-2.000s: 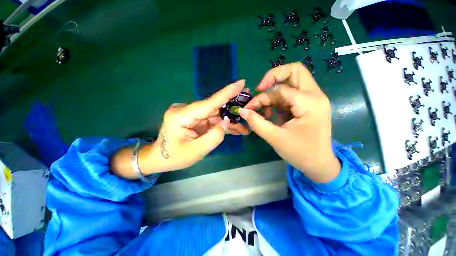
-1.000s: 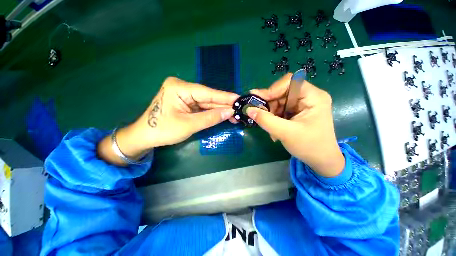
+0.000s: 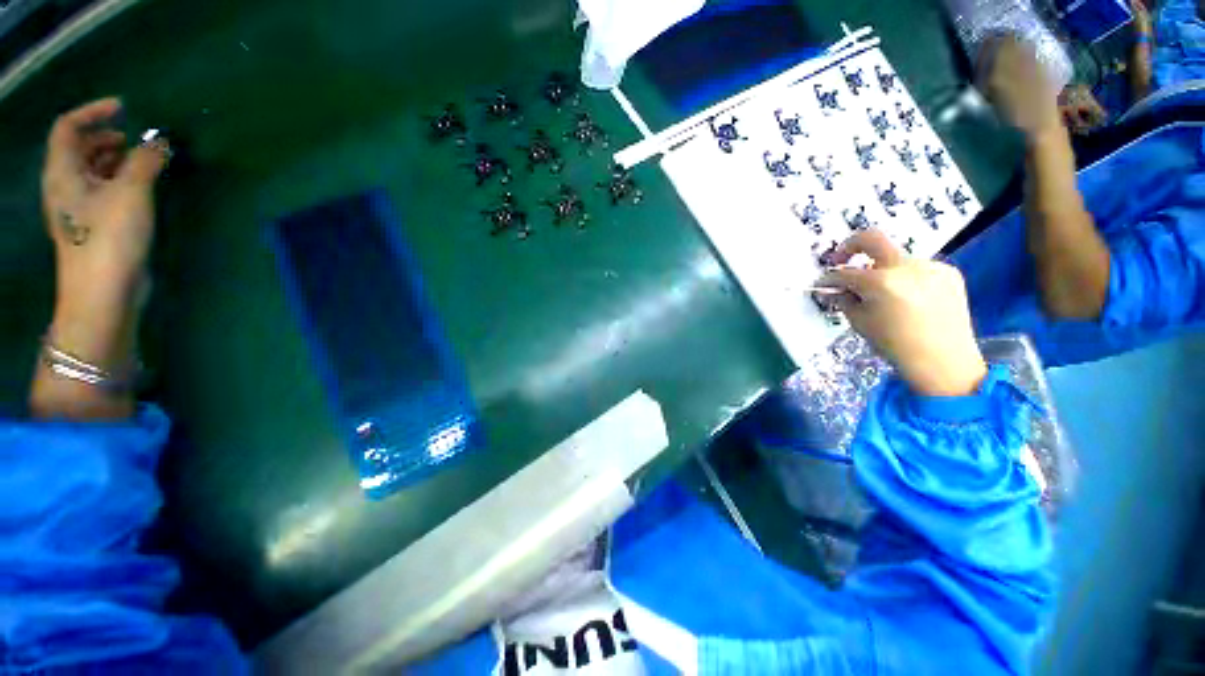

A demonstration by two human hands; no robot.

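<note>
My left hand point(image 3: 99, 198) is raised at the far left, with a small dark piece with a pale glint point(image 3: 153, 140) at its thumb and fingertips; blur hides its shape. My right hand point(image 3: 912, 317) is over the lower left part of the white sheet point(image 3: 720, 198). Its fingers are pinched around a thin pale tool, seemingly the tweezers point(image 3: 829, 287), at a black flex part point(image 3: 827, 304) partly hidden by the fingers. Rows of black many-armed flex parts point(image 3: 823, 170) lie on the sheet. More flex parts point(image 3: 538, 149) lie in rows on the green surface.
A dark blue carrier sheet point(image 3: 370, 317) lies between my arms. White strips point(image 3: 753, 93), a white wipe point(image 3: 621, 33) and a dark blue sheet point(image 3: 727, 53) are at the back. Clear trays point(image 3: 846, 383) are below the white sheet. Another person's arm point(image 3: 1064, 225) is at right. A pale rail point(image 3: 489, 541) runs in front.
The view has turned to the right. My hands have parted: the left moved far left, the right moved onto the white sheet. The round housing is no longer held between both hands.
</note>
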